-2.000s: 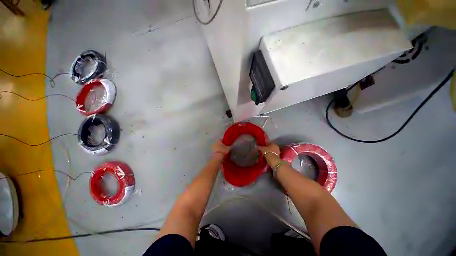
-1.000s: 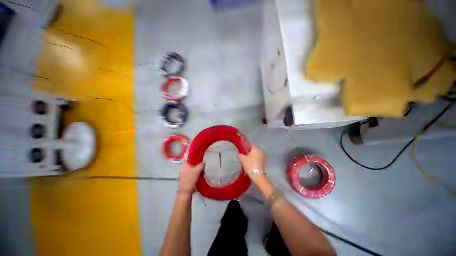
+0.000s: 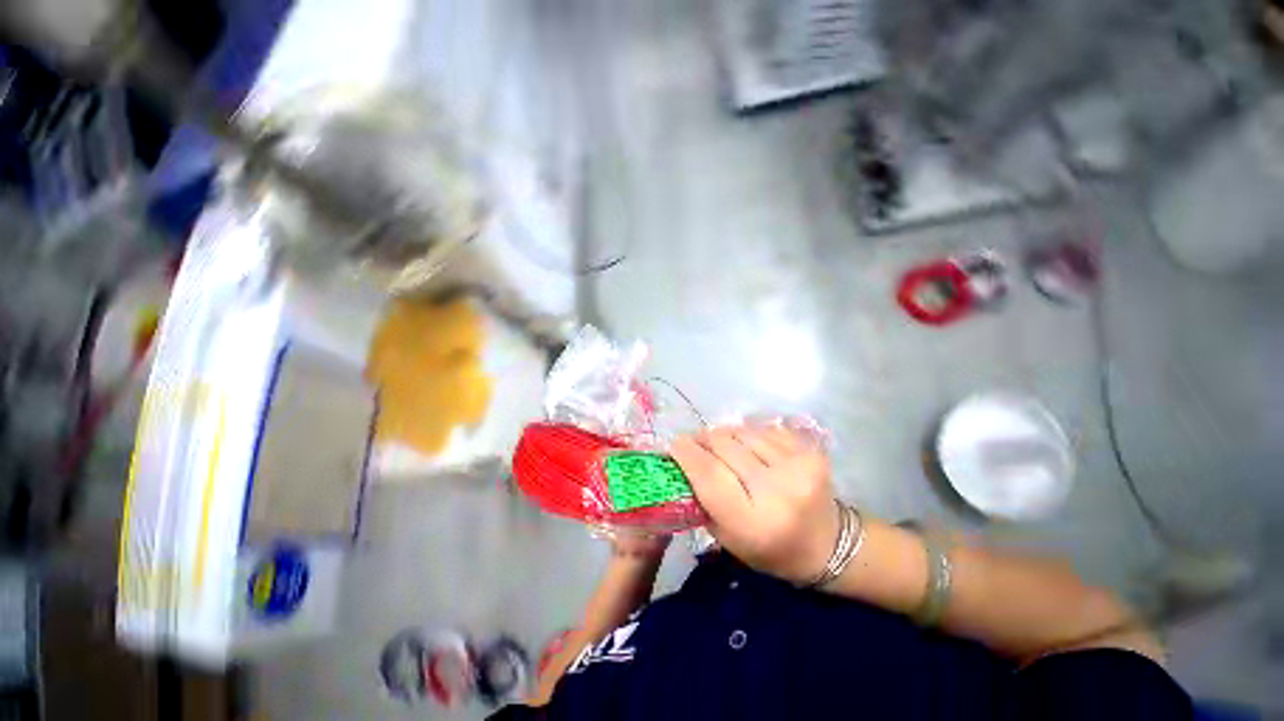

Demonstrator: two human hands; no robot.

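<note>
A red wire coil is held up close in front of my chest, seen edge-on. A bright green printed label and crumpled clear plastic wrap are on it. My right hand grips its right end, beside the label. My left hand is under the coil, mostly hidden by it, and appears to support it from below.
Black and red coils lie on the floor at the lower left. Another red coil and a white round disc are at the right. A white machine and yellow material stand at the left. The surroundings are blurred.
The red coil has come up from the floor to my chest and tilted edge-on, showing its green label. My view has swung round, and the floor coils now appear at the lower left.
</note>
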